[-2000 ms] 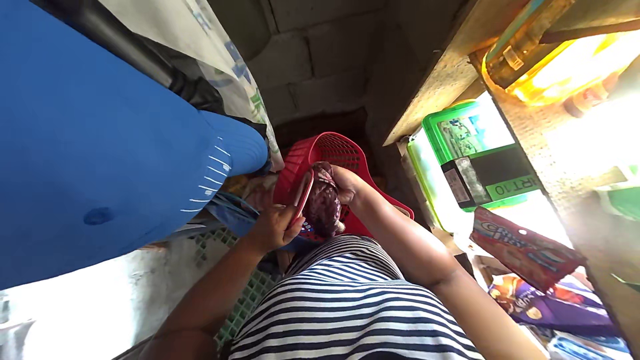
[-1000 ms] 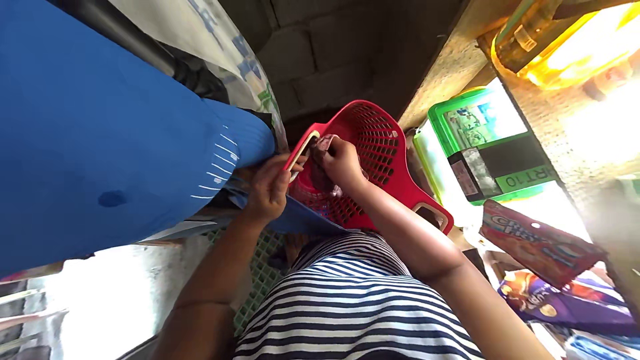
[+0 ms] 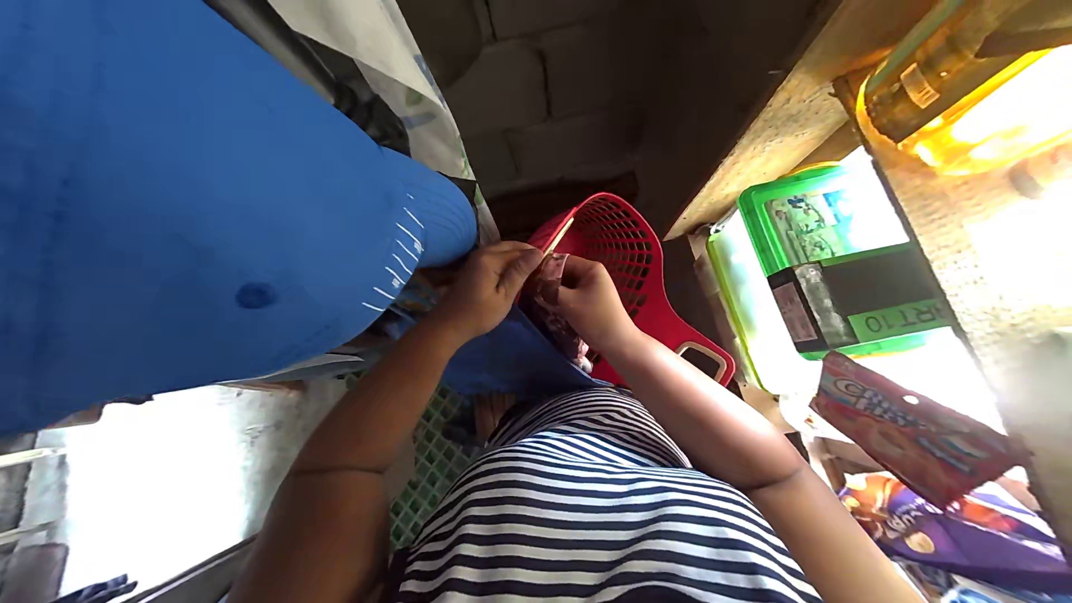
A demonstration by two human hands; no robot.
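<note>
A red plastic basket (image 3: 657,314) with a perforated wall and handle openings stands in front of my body. My left hand (image 3: 494,285) is at its left rim, fingers closed near the handle opening; whether it grips the rim or the dark item is partly hidden. My right hand (image 3: 590,297) reaches over the basket and pinches the top of a dark reddish, patterned item (image 3: 548,314), perhaps cloth or a soft packet. That item hangs down along the basket's inner left side, close to my left fingertips.
A large blue plastic container (image 3: 251,201) fills the left side. At right, wooden shelving (image 3: 754,126) holds a green-lidded box (image 3: 787,209), a black box (image 3: 854,301) and a yellow translucent container (image 3: 946,117). A red snack packet (image 3: 913,427) lies near purple packaging (image 3: 963,528). Block wall stands behind.
Two seconds ago the dark item was held up in front of the basket; now it hangs inside the left rim. My right hand has risen slightly from deeper in the basket since one second ago.
</note>
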